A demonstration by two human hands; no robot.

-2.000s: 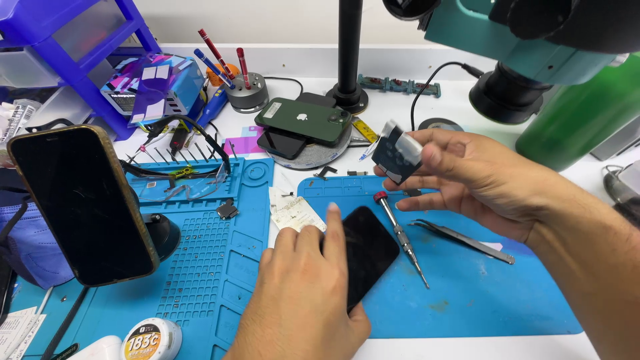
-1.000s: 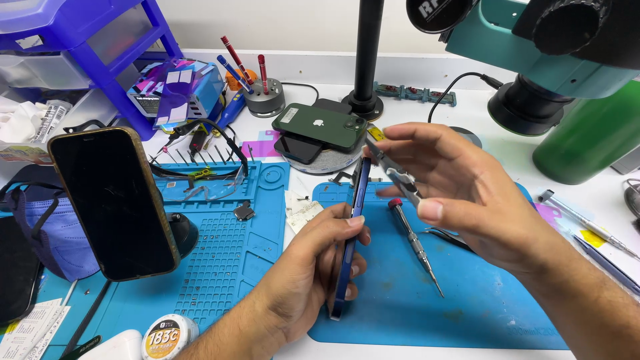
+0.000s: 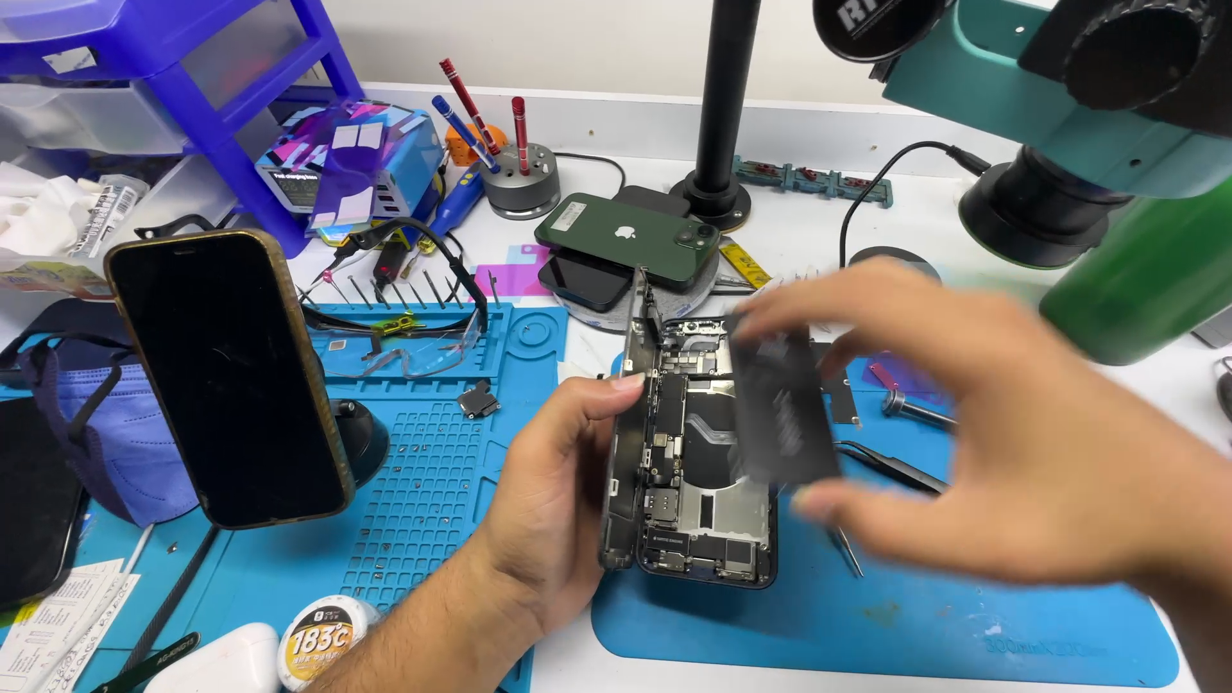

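An opened smartphone (image 3: 717, 462) shows its bare inner parts, its screen assembly (image 3: 630, 443) swung up on the left side. My left hand (image 3: 553, 481) grips that raised screen from the left, thumb on its edge. Between the fingertips and thumb of my right hand (image 3: 962, 423) is a black phone battery (image 3: 784, 404), blurred, held just over the right part of the open housing. Partly behind my right hand, a screwdriver (image 3: 910, 409) and black tweezers (image 3: 890, 467) lie on the blue mat (image 3: 866, 616).
A phone on a stand (image 3: 231, 385) rises at left. Behind are a green phone (image 3: 626, 236), a screwdriver holder (image 3: 520, 183) and a black post (image 3: 722, 115). A microscope head (image 3: 1059, 96) overhangs the right. Solder paste tub (image 3: 325, 640) stands front left on the blue work mat (image 3: 250, 597).
The phone, shut and lying flat, then raised on edge, is now open, its inside showing. My right hand has brought the battery over it, where a second ago its fingers were beside the phone's top.
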